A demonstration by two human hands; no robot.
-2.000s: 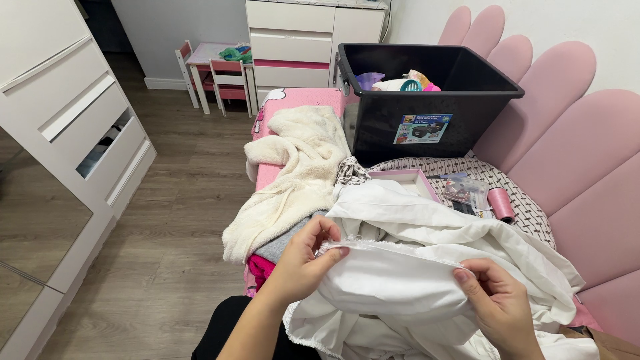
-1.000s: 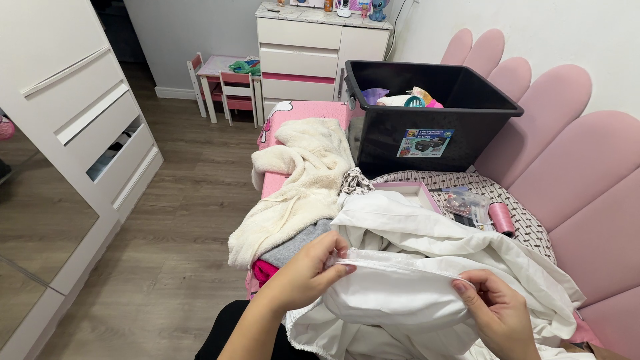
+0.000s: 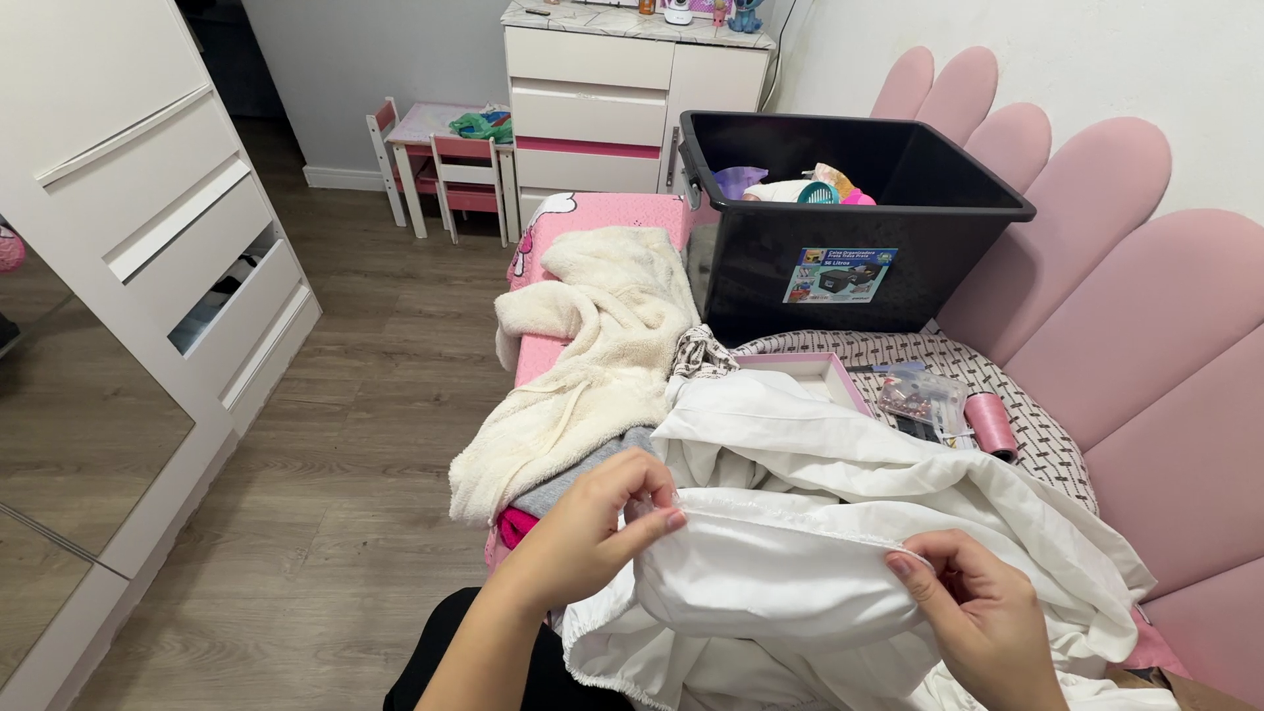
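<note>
A large white cloth (image 3: 780, 573) with a gathered edge lies spread over my lap and the bed. My left hand (image 3: 602, 533) pinches its edge between thumb and fingers, left of the middle. Further right, my right hand (image 3: 978, 602) grips the same edge, which runs as a nearly straight line between the two hands. Just beyond the cloth are a shallow pink-edged box (image 3: 849, 383), a clear plastic case of small items (image 3: 923, 395) and a pink spool of thread (image 3: 990, 425), resting on a patterned pillow (image 3: 1057, 444).
A black plastic storage bin (image 3: 829, 237) holding several items stands on the bed against the pink padded headboard (image 3: 1155, 365). A cream fleece blanket (image 3: 602, 346) lies at the bed's left side. White drawers (image 3: 237, 296), one pulled out, stand far left. A small table (image 3: 434, 123) and chairs are behind.
Both hands keep hold of the cloth's edge. The stretch between them now slopes down to the right, and the view has shifted slightly.
</note>
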